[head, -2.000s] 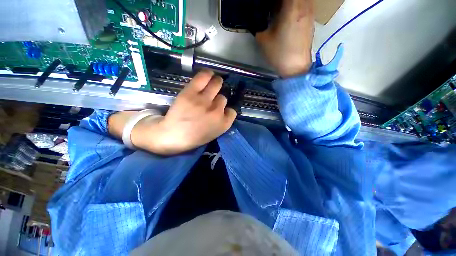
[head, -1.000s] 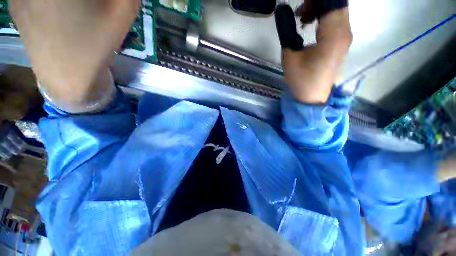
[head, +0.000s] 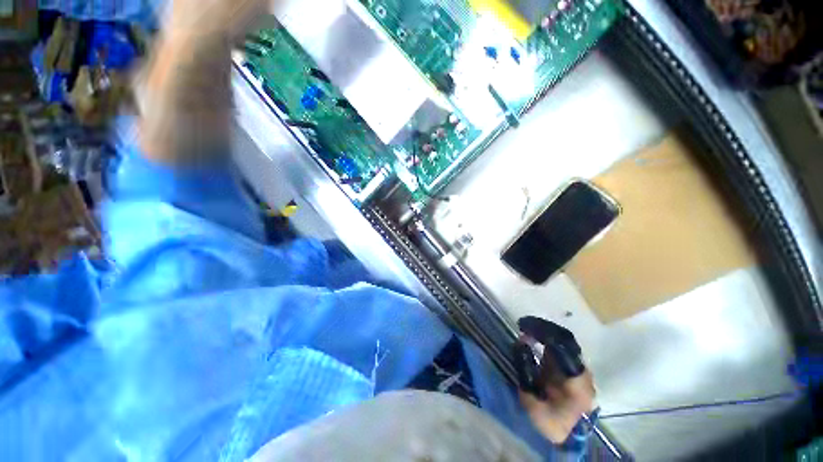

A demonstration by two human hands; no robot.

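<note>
A large green circuit board (head: 311,113) lies at the upper left to top centre, with a long silver-grey heatsink (head: 365,68) on it. My left hand (head: 203,54) is blurred and cut off by the top edge, over the board's far left end; its fingers are out of the picture. My right hand (head: 552,379) is at the lower centre right, beside the conveyor rail, with black finger cots on bent fingertips. Whether it holds something small between the fingers cannot be told.
A black phone (head: 561,231) lies partly on a brown cardboard sheet (head: 668,239) on the pale metal plate (head: 704,361). A chain conveyor (head: 424,271) runs along the near side, another chain (head: 722,126) along the far right. A thin blue cord (head: 695,406) crosses the lower right.
The view has turned and swung, so the board, phone and whole cardboard now show. My left hand has risen to the top edge. My right hand now appears lower, near the rail.
</note>
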